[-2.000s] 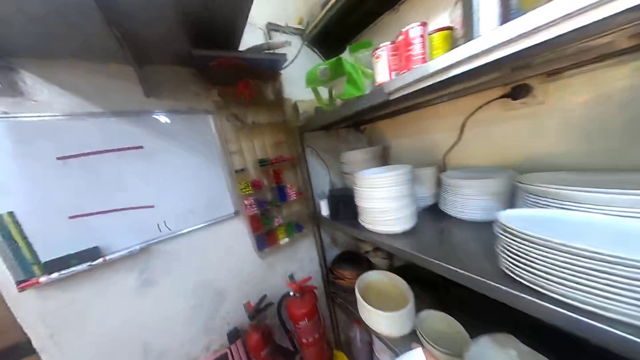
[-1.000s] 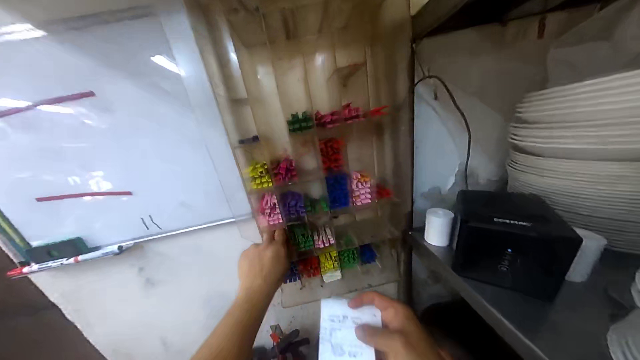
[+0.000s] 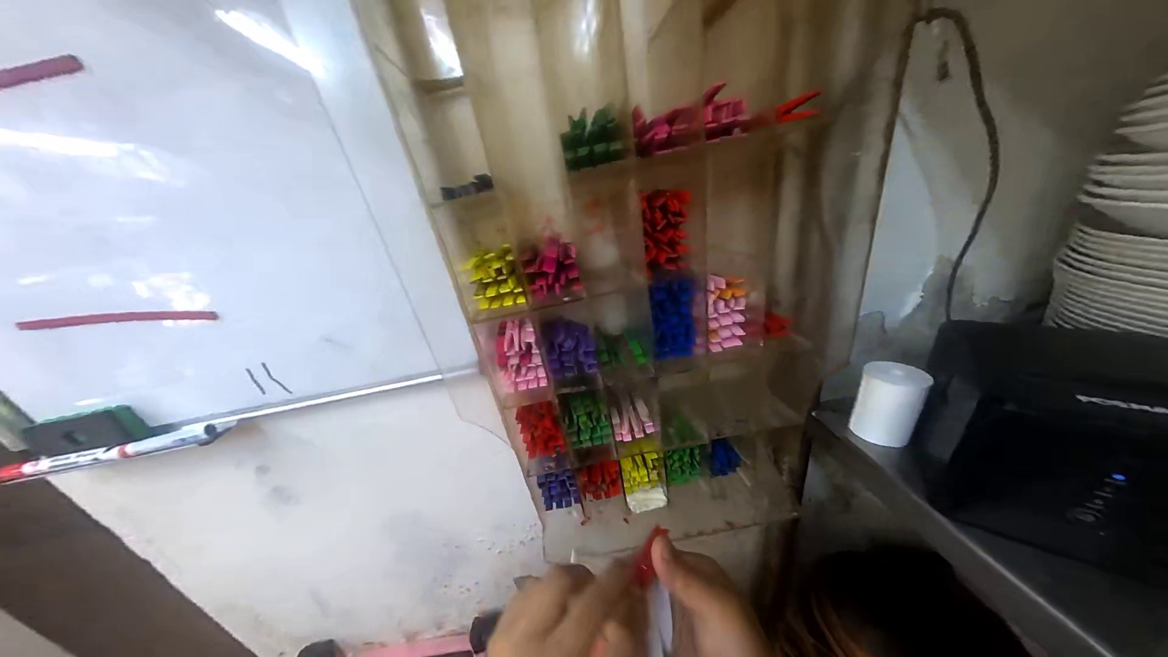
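Note:
My left hand [image 3: 557,611], blurred, and my right hand [image 3: 707,598] meet at the bottom centre. Between their fingertips is a red clothespin [image 3: 650,555], pinched by my left fingers, with my right thumb close against it. Below it, my right hand holds a folded slip of white paper [image 3: 660,620], mostly hidden by the fingers. Just above the hands, a clear plastic wall rack [image 3: 739,401] holds clothespins sorted mostly by colour, including red clothespins [image 3: 599,480], yellow clothespins [image 3: 641,468] and blue clothespins [image 3: 673,319].
A whiteboard [image 3: 210,219] with markers [image 3: 137,447] on its ledge hangs at the left. At the right, a metal shelf [image 3: 876,493] bears a white paper roll [image 3: 891,403], a black printer [image 3: 1049,438] and stacked plates [image 3: 1113,265]. A dark, hair-like shape [image 3: 912,602] is below the shelf.
My left hand has moved from the rack's lower left compartments down to my right hand, and a red clothespin now shows between them. The paper, broadly visible before, is now mostly covered.

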